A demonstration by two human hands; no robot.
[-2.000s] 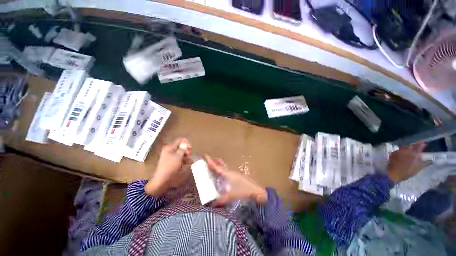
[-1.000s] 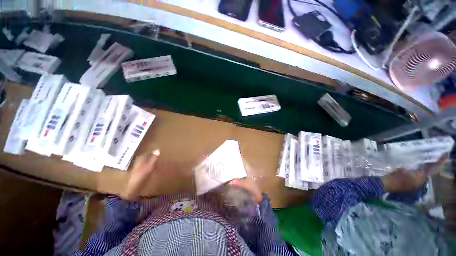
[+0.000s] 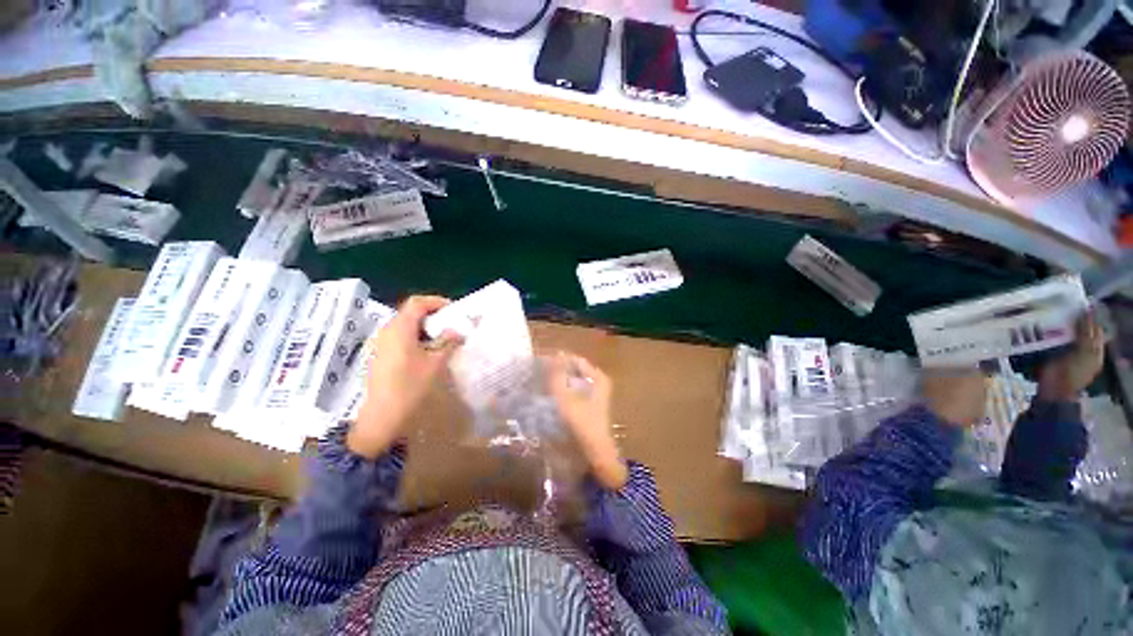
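Note:
My left hand (image 3: 404, 373) grips the upper left corner of a white retail box (image 3: 495, 342) above the cardboard sheet (image 3: 665, 422). A clear plastic bag (image 3: 528, 435), shiny and crinkled, hangs around the lower part of this box. My right hand (image 3: 586, 404) pinches the bag at its right side, and the fingertips are partly hidden by glare. A row of white boxes (image 3: 249, 348) leans on the cardboard to the left of my left hand.
The green belt (image 3: 497, 255) beyond carries scattered boxes (image 3: 630, 276) and plastic. Another row of boxes (image 3: 814, 398) lies at right, beside a coworker's hands holding a box (image 3: 1000, 321). The shelf (image 3: 497, 62) above holds phones, a charger and a pink fan (image 3: 1056, 131).
The held box has risen and moved away from my body. My left hand, apart from it a second ago, now grips its corner. The coworker has lifted a box at right.

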